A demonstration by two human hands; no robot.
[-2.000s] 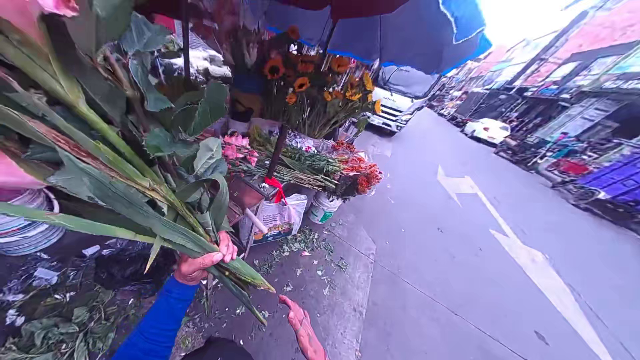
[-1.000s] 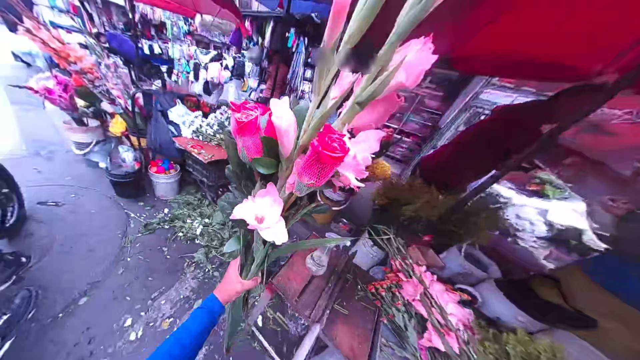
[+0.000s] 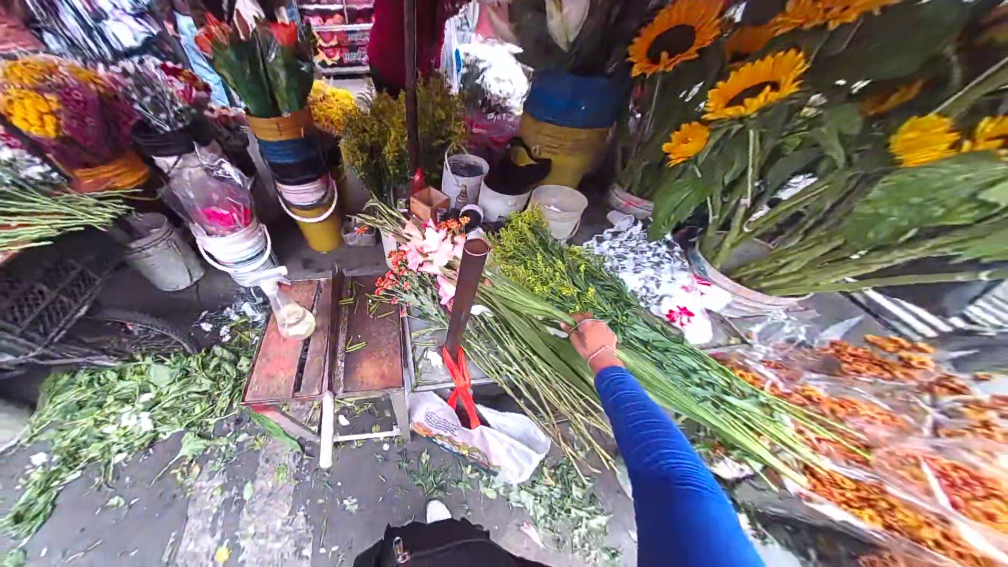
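My right hand [image 3: 594,340], in a blue sleeve with a band at the wrist, reaches in from the lower right. Its fingers touch long green leaves [image 3: 661,386] that lie across a pile of cut stems; whether they grip any is unclear. Beside these lie yellow-flowered green stems [image 3: 543,260]. Pink lilies [image 3: 431,250] and small orange-red flowers [image 3: 394,276] lie left of my hand, behind an upright brown metal tube [image 3: 467,291] with a red tie [image 3: 462,382]. My left hand is out of view.
A low wooden bench [image 3: 370,339] holds a clear bottle [image 3: 293,315]. Buckets of flowers [image 3: 315,220] stand behind. Sunflowers [image 3: 756,83] rise at right, above wrapped orange flowers [image 3: 874,465]. A white sack [image 3: 504,441] and leaf scraps [image 3: 134,417] lie on the ground.
The view has turned a lot. The bouquet with pink gladioli and roses, held in a hand a second ago, is out of view. My right hand now rests at the leaves.
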